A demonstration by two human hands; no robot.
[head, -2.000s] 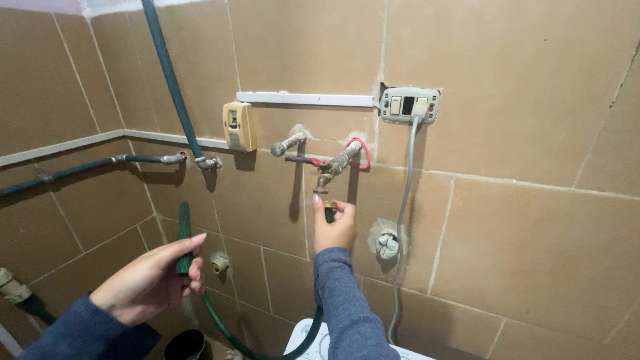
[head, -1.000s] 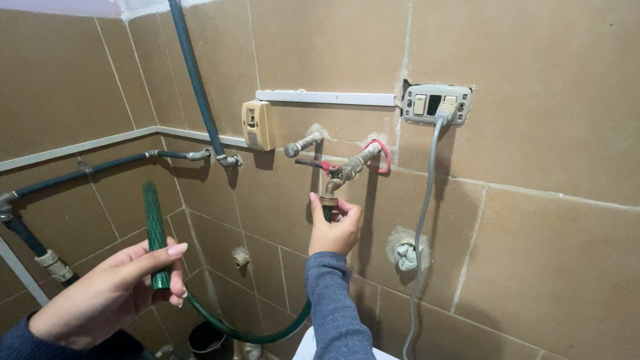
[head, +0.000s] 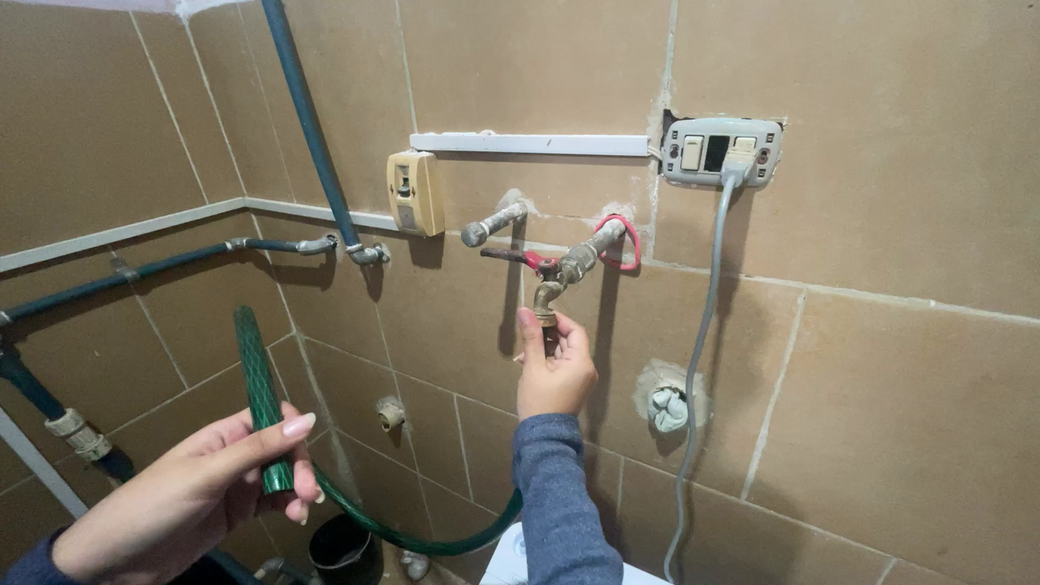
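My left hand (head: 219, 479), at the lower left, holds a short piece of green braided garden hose (head: 262, 390) between thumb and fingers, its upper part pointing up. My right hand (head: 556, 366) grips the hose end or fitting right under the spout of a brass tap (head: 551, 291); the fingers partly hide the joint. The tap has a red lever handle (head: 528, 258) and comes off a wall pipe with a red loop (head: 632, 244) around it. A long green hose (head: 431, 546) curves low behind both hands; where it meets my right hand is hidden by the sleeve.
A capped pipe stub (head: 491, 225) juts out left of the tap. A grey cord (head: 700, 349) hangs from a wall outlet (head: 721, 152). Blue pipes (head: 305, 114) run on the left wall. A black bucket (head: 345, 552) and a white surface (head: 512, 561) are below.
My right hand stays under the tap spout. My left hand still holds the short hose piece, which has turned from leaning over to a more upright position since the earliest frame.
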